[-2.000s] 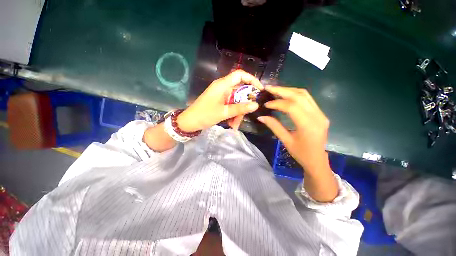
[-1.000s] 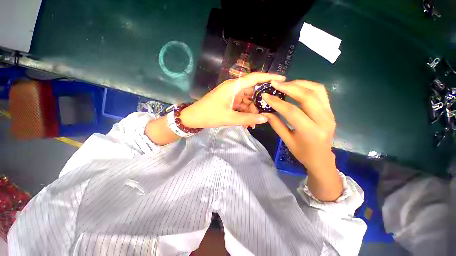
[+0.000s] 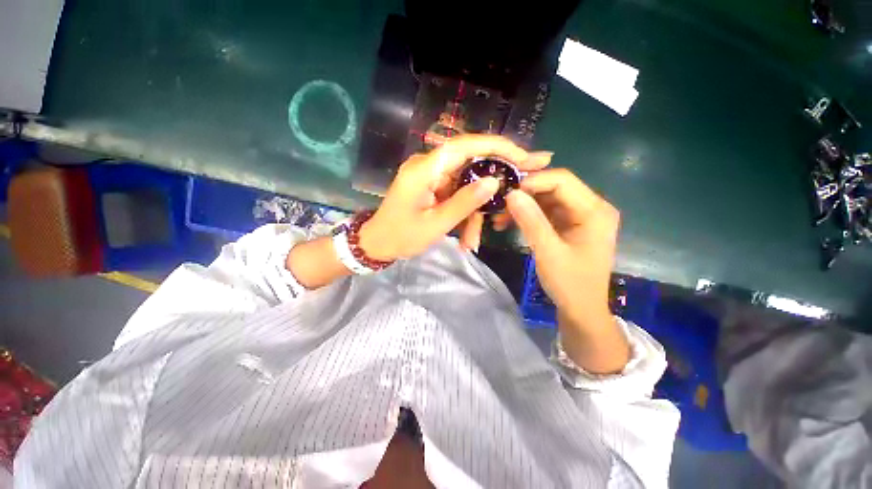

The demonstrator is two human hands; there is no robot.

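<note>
A round watch head with a black face, white marks and a shiny rim is held face up in front of the black fixture plate. My left hand grips it, with the thumb on the face. My right hand pinches its right edge with thumb and finger; whether a small part is between them cannot be told. Red laser lines cross the plate, where a small metallic piece shows behind my left hand. The black machine head stands above the plate.
A pale green ring lies left of the plate. White paper slips lie right of it. Shiny metal parts are heaped at far right. Blue bins sit below the table edge. A grey sleeve shows at lower right.
The watch head first showed a pale face, then its black face in both hands. My left thumb has since moved onto the face, and my right fingers have shifted from the face to its edge.
</note>
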